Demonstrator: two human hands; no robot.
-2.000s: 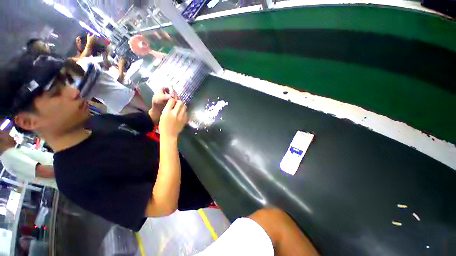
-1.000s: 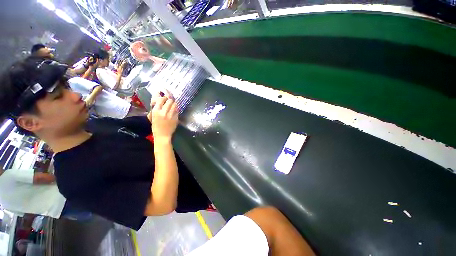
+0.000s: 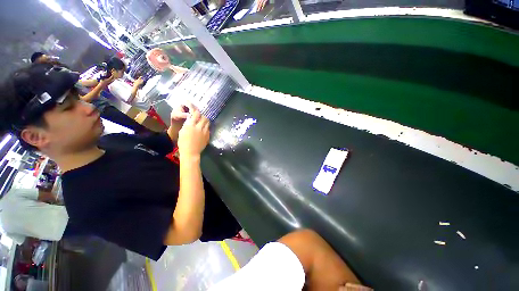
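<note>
A narrow white unit with a blue patch in its middle (image 3: 330, 170) lies alone and slanted on the glossy dark green belt (image 3: 392, 210). Several tiny cream slivers, one of them here (image 3: 444, 223), lie at the lower right. My bent left arm with a white sleeve enters at the bottom, and its forearm runs out of the lower edge. Neither of my hands can be made out. Small brownish and pinkish bits show at the lower edge, too cut off to identify.
A person in a black shirt (image 3: 131, 187) sits at left, hands raised near a stack of clear trays (image 3: 205, 88). White specks and glare (image 3: 233, 135) lie beside them. A chipped white rail (image 3: 364, 122) borders a brighter green strip (image 3: 353, 68). Other people work farther back.
The white unit and slivers appear slightly farther left and higher in the view. The brownish and pinkish bits have appeared at the lower edge. The neighbour's hands have shifted slightly.
</note>
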